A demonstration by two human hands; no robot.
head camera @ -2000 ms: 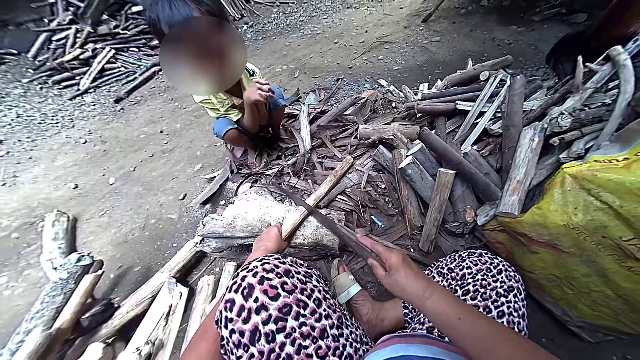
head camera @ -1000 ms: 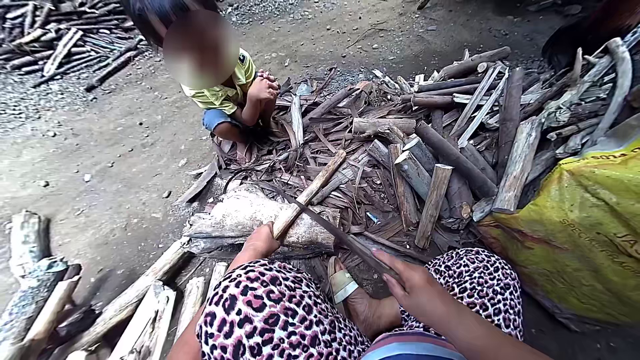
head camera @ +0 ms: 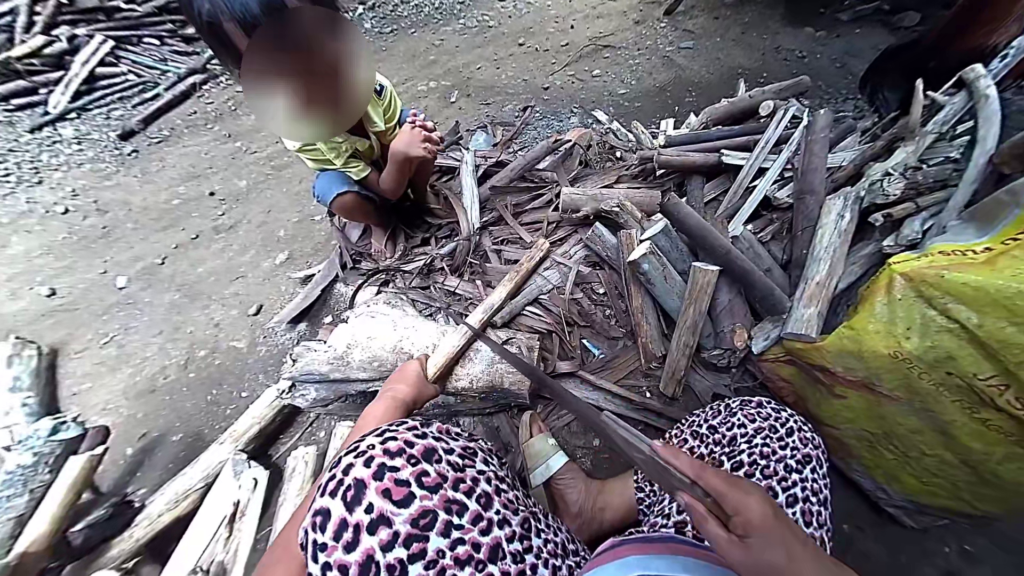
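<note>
My left hand [head camera: 412,384] grips the near end of a peeled wooden stick [head camera: 488,312], which slants up and right across a thick pale log [head camera: 400,344] on the ground. In my right hand [head camera: 720,504] is the wooden handle of a long dark blade, likely a machete [head camera: 544,384]. Its blade points up and left, and its far part crosses the stick just beyond my left hand. Whether blade and stick touch, I cannot tell. Bark strips and shavings [head camera: 512,216] lie around the log's far side.
A person in a yellow shirt [head camera: 352,152] squats close beyond the log, hands clasped. Cut branches [head camera: 736,264] are heaped at the right, behind a yellow sack [head camera: 944,360] bearing writing. Split wood [head camera: 224,512] lies at lower left. My sandalled foot [head camera: 576,488] is below the blade.
The view has shifted somewhat, so the squatting person appears farther right than one second ago. Both hands keep hold of the stick and the blade.
</note>
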